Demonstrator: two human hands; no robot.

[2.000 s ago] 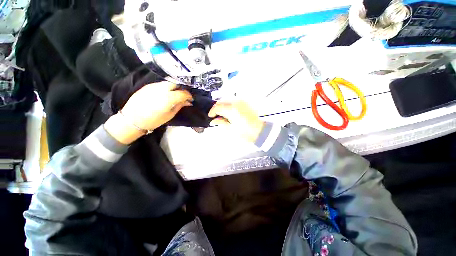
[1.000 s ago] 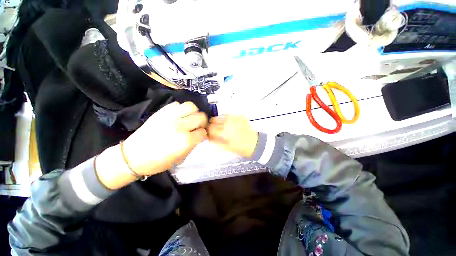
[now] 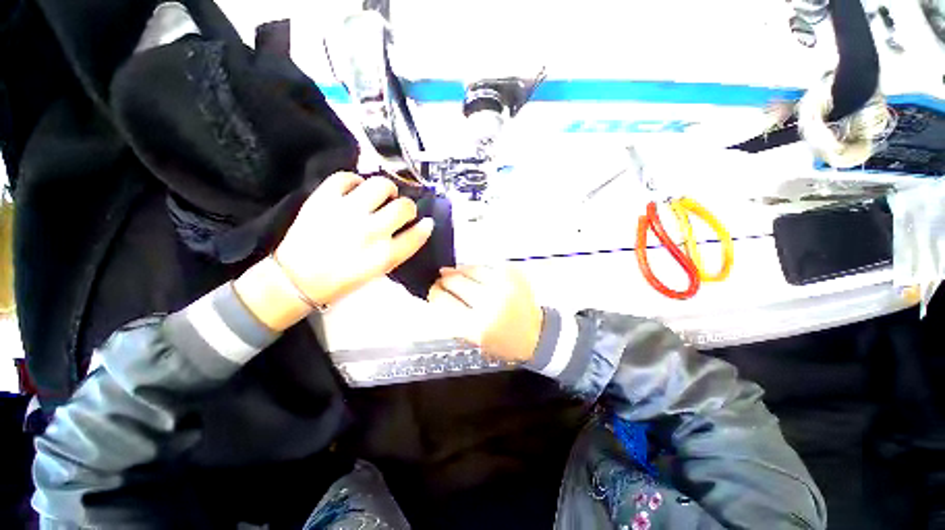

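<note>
A large black garment (image 3: 145, 176) covers the left of the table and hangs over my lap. A narrow folded black end of it (image 3: 427, 243) lies at the presser foot and needle (image 3: 466, 178). My left hand (image 3: 347, 236) rests on this cloth just left of the needle, its fingers curled and pressing on it. My right hand (image 3: 492, 308) pinches the near corner of the folded end between thumb and fingers. The needle tip and the stitching are too small and bright to make out.
The white JACK machine head (image 3: 642, 109) spans the far side. Red and orange-yellow handled scissors (image 3: 684, 248) lie right of my right hand. A dark phone-like slab (image 3: 834, 243) lies further right. A ruler strip (image 3: 414, 364) runs along the front edge.
The view has shifted and turned. My hands have moved apart from near touching, and more of the folded black end shows between them. My right hand is now at its near corner.
</note>
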